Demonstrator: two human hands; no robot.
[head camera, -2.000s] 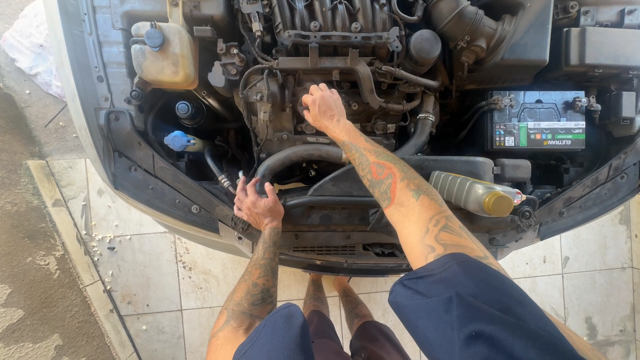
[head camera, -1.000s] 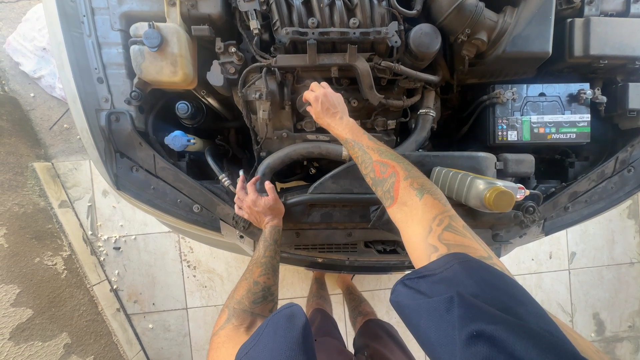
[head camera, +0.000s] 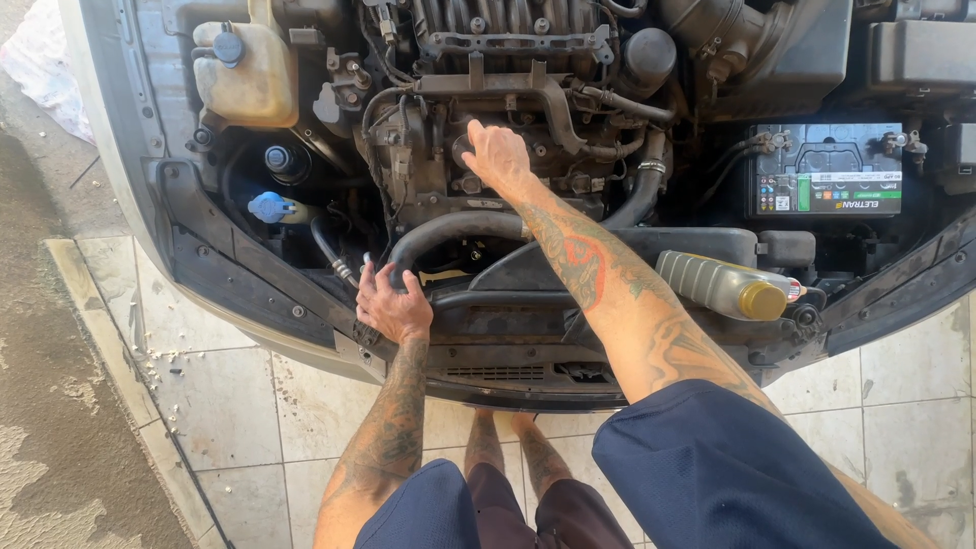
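Observation:
Above the top of a car engine, my right hand has its fingers curled, with the thumb side toward a round dark part like a cap. The palm hides whether it grips that part. My left hand rests at the front edge of the bay, fingers spread against the lower end of a thick black radiator hose. That hose curves from this hand up past my right forearm. A grey oil bottle with a gold cap lies tilted on the front panel, right of my right forearm.
A car battery sits at the right. At the left are a yellowed plastic reservoir and a blue cap. The black front panel spans the bay's near edge, with floor tiles below.

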